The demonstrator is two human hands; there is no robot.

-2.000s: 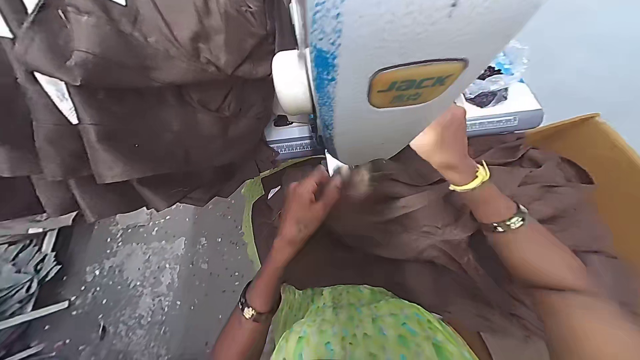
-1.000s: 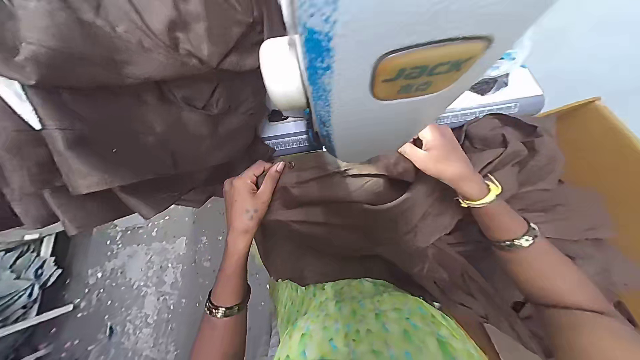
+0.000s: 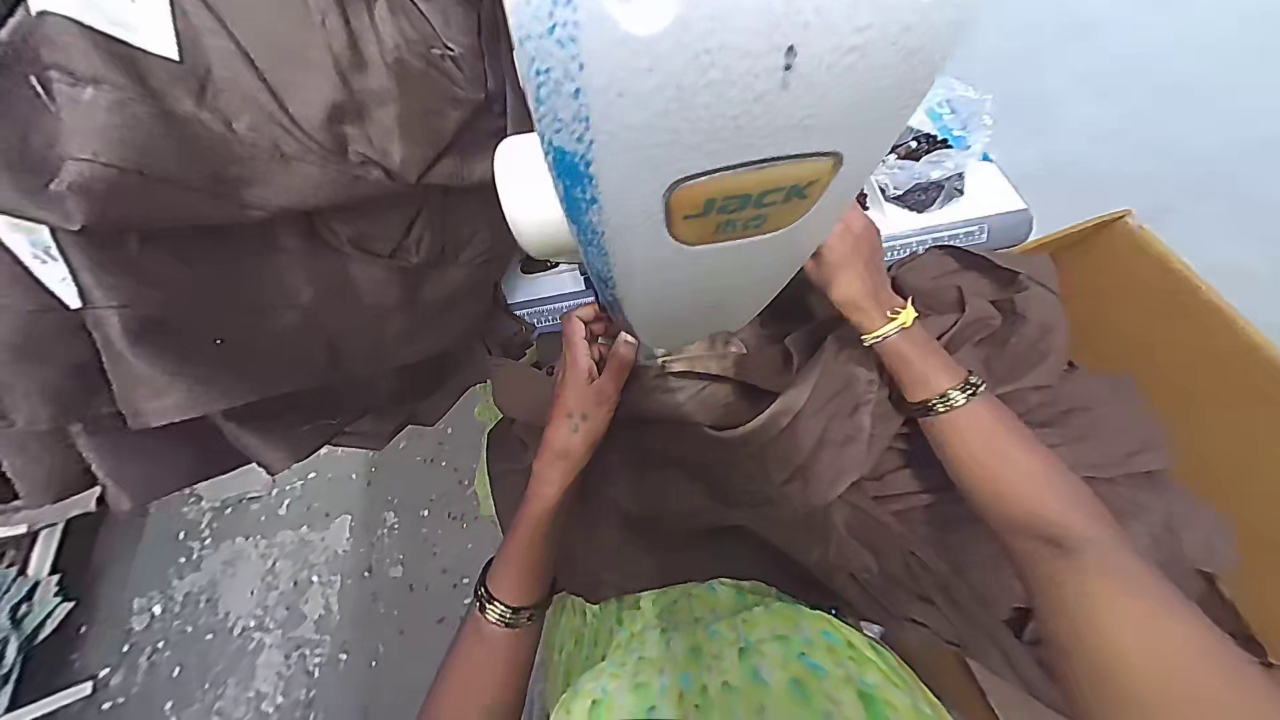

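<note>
A white and blue Jack sewing machine (image 3: 740, 110) fills the upper middle; its head hides the needle area. Brown fabric (image 3: 700, 480) spreads from beneath it over my lap and to the right. My left hand (image 3: 585, 390) is at the left of the machine head, thumb and fingers bent together at the fabric's edge; whether cloth is pinched between them cannot be made out. My right hand (image 3: 850, 262) reaches behind the right side of the machine head, above the bunched cloth, with its fingertips hidden.
Stacked brown fabric pieces (image 3: 250, 250) hang at the left. A cardboard box wall (image 3: 1160, 330) stands at the right. A plastic bag with dark items (image 3: 925, 165) lies on the machine bed. Scraps dot the grey floor (image 3: 260, 580); more cloth pieces (image 3: 25, 620) are at lower left.
Since one second ago my left hand has moved from the fabric's left edge in toward the machine head. My right hand has gone up and behind the head, its fingertips now out of sight.
</note>
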